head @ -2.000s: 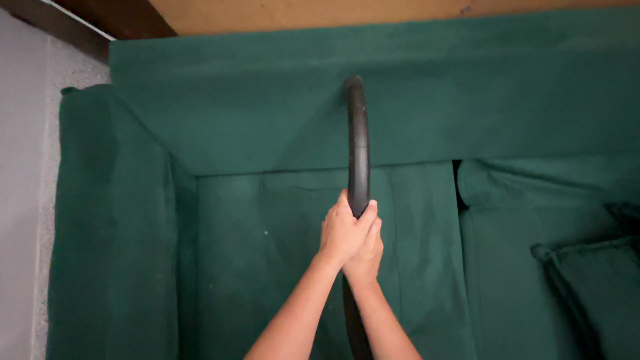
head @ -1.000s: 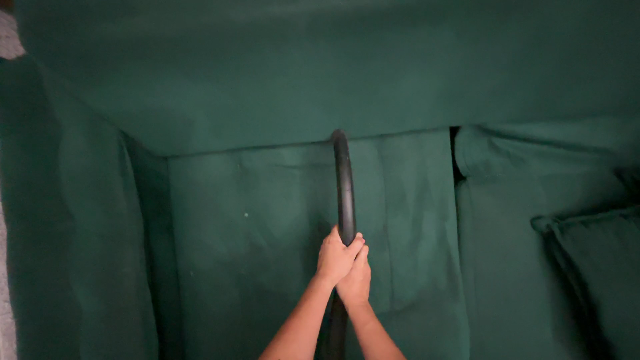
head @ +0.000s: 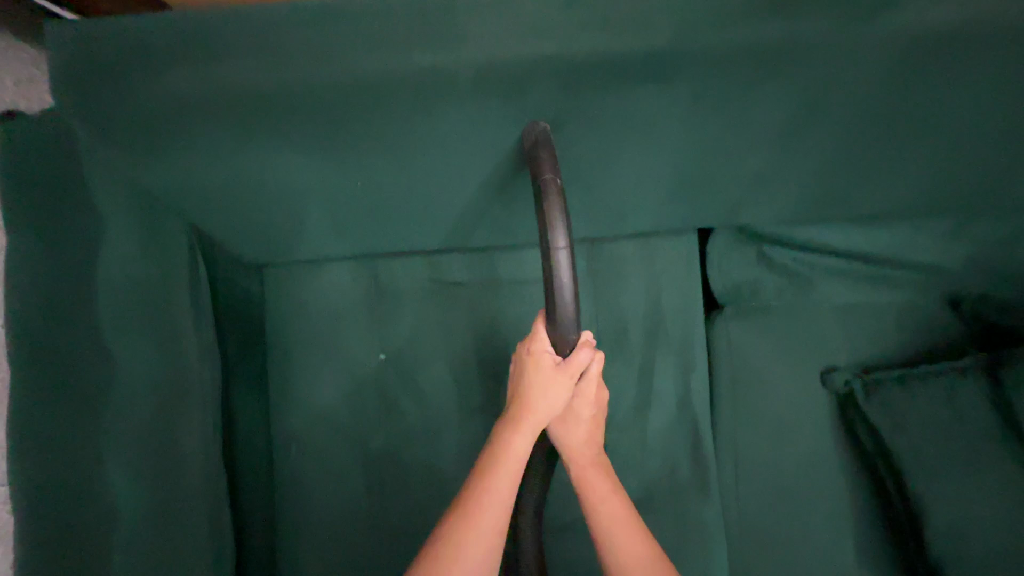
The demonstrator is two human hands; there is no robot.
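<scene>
A black vacuum cleaner wand (head: pixel 558 248) rises from my two hands, and its curved far end lies against or just over the backrest (head: pixel 384 160) of a green upholstered sofa. My left hand (head: pixel 541 380) is wrapped around the wand. Pressed against it on the right, my right hand (head: pixel 582 408) grips the same tube, partly covered by the left. Below the hands, a black hose (head: pixel 530 504) runs down between my forearms. Under them is the green seat cushion (head: pixel 384 432), with a tiny pale speck (head: pixel 382 357) on it.
The sofa's armrest (head: pixel 112 360) stands at the left. To the right, beyond a dark gap (head: pixel 707 272), is another seat section (head: pixel 776 448) with a green pillow (head: pixel 944 432). Grey floor (head: pixel 24 72) shows at the upper left.
The wand's far end was at the seam between seat and backrest one second ago; it is now higher, over the backrest. Both hands have kept their hold. The view has shifted.
</scene>
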